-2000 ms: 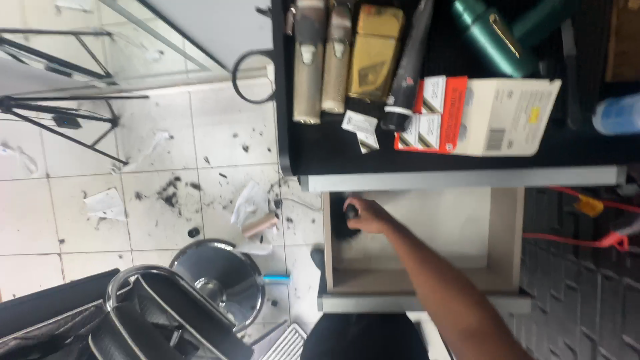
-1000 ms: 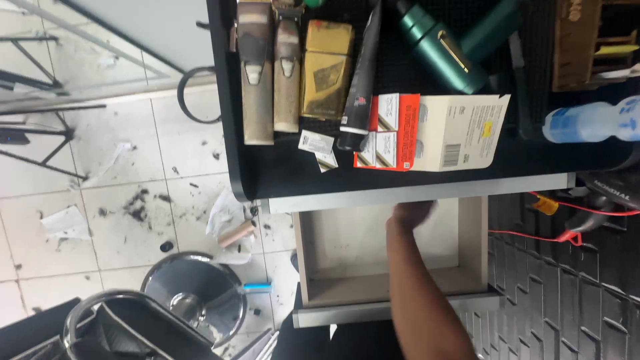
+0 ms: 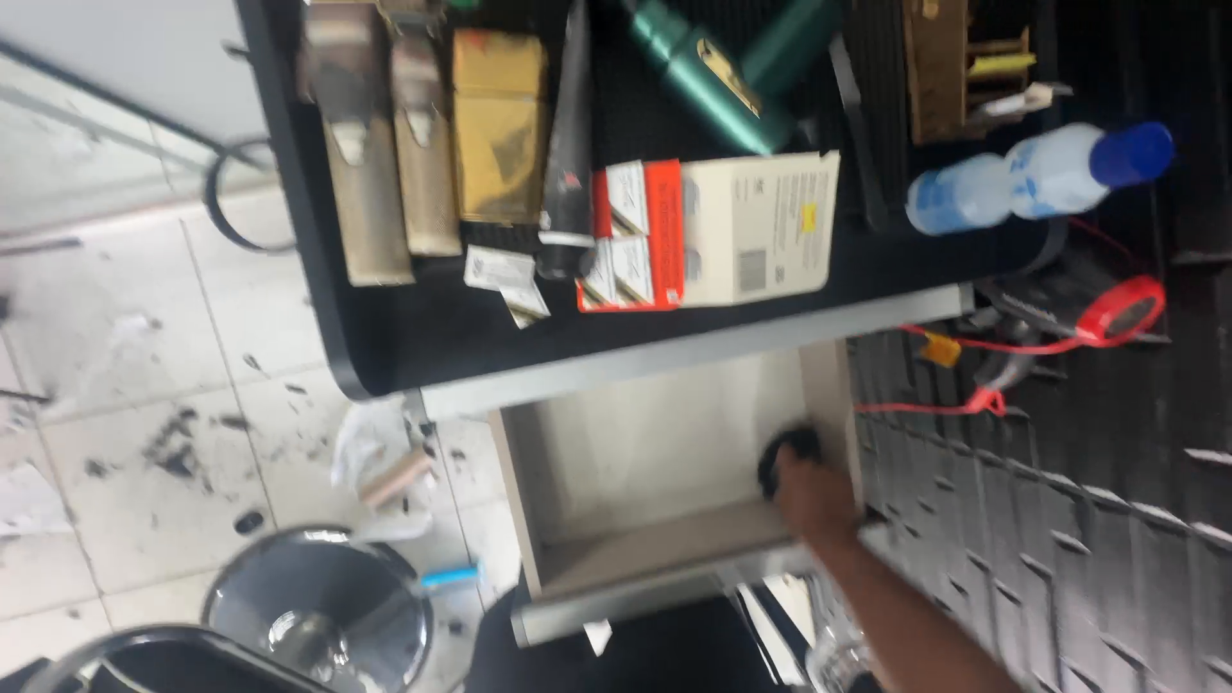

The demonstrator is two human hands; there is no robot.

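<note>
My right hand (image 3: 816, 493) reaches from the bottom right into an open drawer (image 3: 654, 539), its fingers closed around a dark brush-like thing (image 3: 789, 456) near the drawer's right side. The drawer's pale floor shows beside it. Motion blur hides the exact shape of what I hold. My left hand is out of view. Above the drawer, a black tray-like top (image 3: 462, 337) bears two hair clippers (image 3: 366, 192) (image 3: 426, 164), a gold box (image 3: 498, 125), a dark tube (image 3: 570, 154), an opened red and white carton (image 3: 712, 236) and a green metallic device (image 3: 712, 87).
A plastic bottle with a blue cap (image 3: 1049, 178) and a wooden holder (image 3: 934, 72) are at upper right. Red cords (image 3: 1030, 344) hang by the dark textured wall. Dark hair clippings (image 3: 178, 448) and paper scraps litter the tiled floor near a round metal base (image 3: 318, 606).
My right hand has moved from the drawer's left end to its right end; the dark thing was in it at the left two seconds ago. The view has shifted and tilted.
</note>
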